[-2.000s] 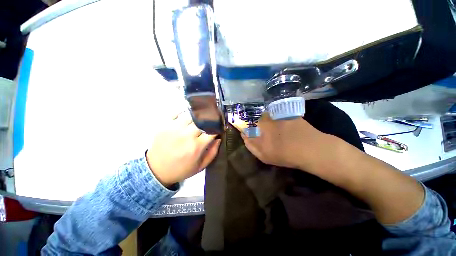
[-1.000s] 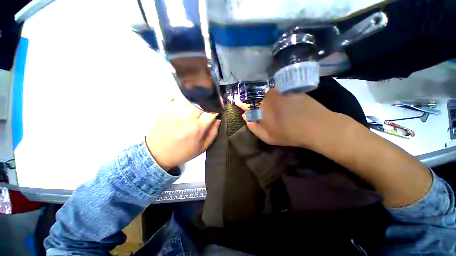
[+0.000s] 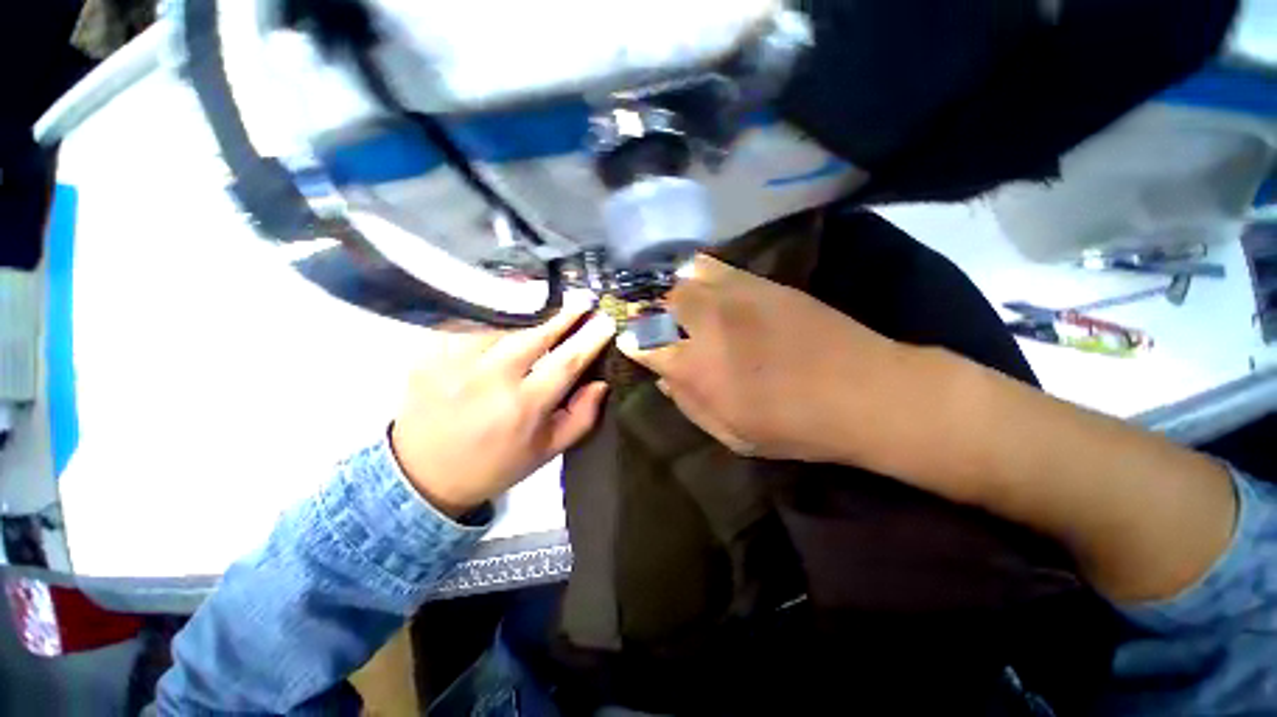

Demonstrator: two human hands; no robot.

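The dark brown garment [image 3: 672,518] runs from the needle area down over the table's front edge to the lap. A lighter brown band [image 3: 591,532] lies along its left side. My left hand [image 3: 504,399] lies on the garment's left edge, fingertips close to the presser foot and needle area [image 3: 616,287]. My right hand [image 3: 763,357] is at the right of the foot, fingers bent on the cloth beside a small grey block [image 3: 651,331]. The fingertips of both hands are nearly together. The cloth under them is partly hidden.
The white sewing machine head [image 3: 518,56] with a blue stripe and pale ribbed knob [image 3: 656,219] is above the hands. Snips [image 3: 1099,333] and a thin tool [image 3: 1134,294] lie at the right. The ruler-marked table edge [image 3: 504,569] is in front. A red stool [image 3: 91,618] is at lower left.
The view has shifted, and the machine head and knob appear further left. My left fingers now reach forward, extended beside the foot, instead of pinching the band's edge. My right hand stays beside the foot.
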